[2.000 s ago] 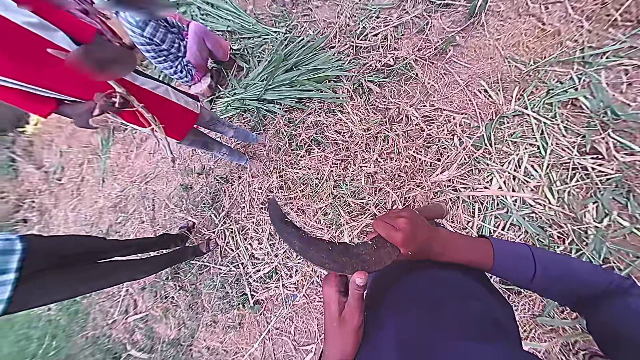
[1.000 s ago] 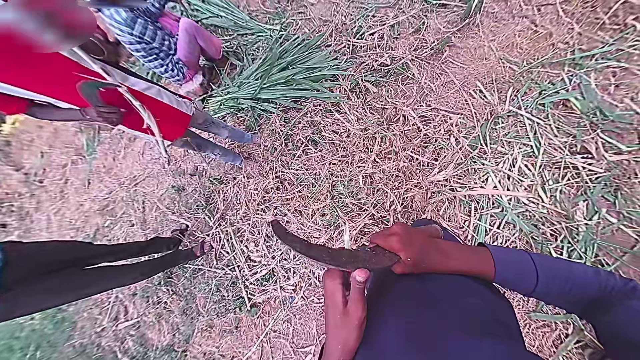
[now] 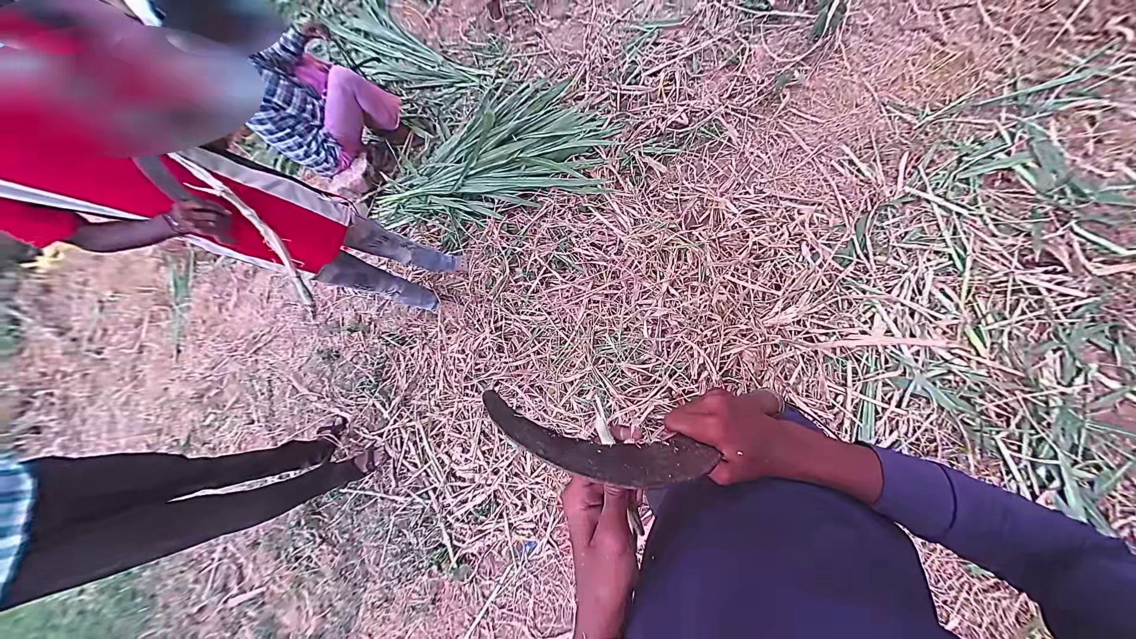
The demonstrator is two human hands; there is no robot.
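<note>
A dark curved blade, like a sickle or billhook (image 3: 590, 457), lies across the front of my body, its tip pointing left. My right hand (image 3: 732, 435) is closed around its handle end; a bit of the handle shows behind the fist. My left hand (image 3: 608, 519) sits below the middle of the blade, fingertips showing beyond its upper edge. A thin pale stalk (image 3: 603, 422) sticks up behind the blade and appears again below it, held between the left thumb and fingers. Where the blade meets the stalk is hidden.
Dry cut stalks (image 3: 674, 284) litter the ground. Green leafy stalks (image 3: 506, 160) lie in a pile beside a crouching person (image 3: 342, 111). A person in red (image 3: 293, 222) stands at upper left with a long stick (image 3: 257, 222). Another person's dark-trousered legs (image 3: 177, 497) are at lower left.
The blade has turned between my hands, and a pale stalk now shows behind it, unseen two seconds ago. The person in red has moved an arm and the stick.
</note>
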